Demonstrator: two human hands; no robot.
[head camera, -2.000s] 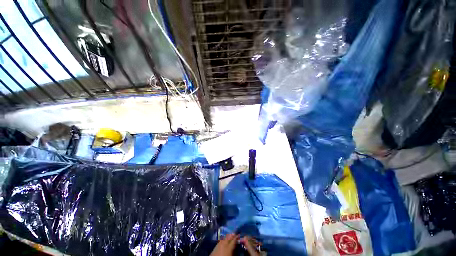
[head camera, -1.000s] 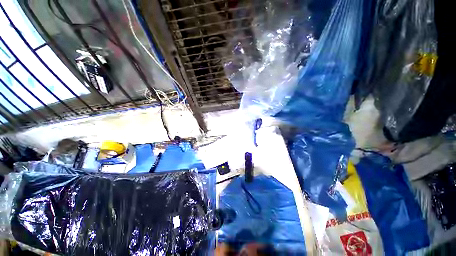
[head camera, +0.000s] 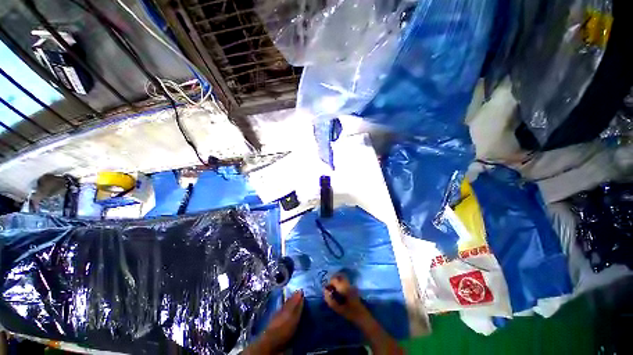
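Observation:
A blue plastic bag (head camera: 375, 253) lies flat at the right end of the white table. My right hand (head camera: 343, 295) is closed around a short dark marker pen (head camera: 336, 297), its tip at the blue plastic, with dark strokes just above it. My left hand (head camera: 286, 320) rests at the bag's left side, fingers together, its lower part towards the bottom edge; I cannot tell if it holds anything. A black handheld device (head camera: 326, 197) with a cord loop lies at the bag's top edge. Bagged dark garments (head camera: 139, 277) under clear film lie to the left.
A small black square object (head camera: 289, 201), white papers (head camera: 272, 182) and a yellow tape roll (head camera: 115, 182) lie near the wall. Clear (head camera: 340, 62) and blue bags hang at the back right. A printed sack (head camera: 461, 281) stands right of the table, above green floor.
The view has tilted down and shifted right. My hands, blurred at the bottom edge a second ago, are now further up over the blue bag. The marker and dark strokes now show.

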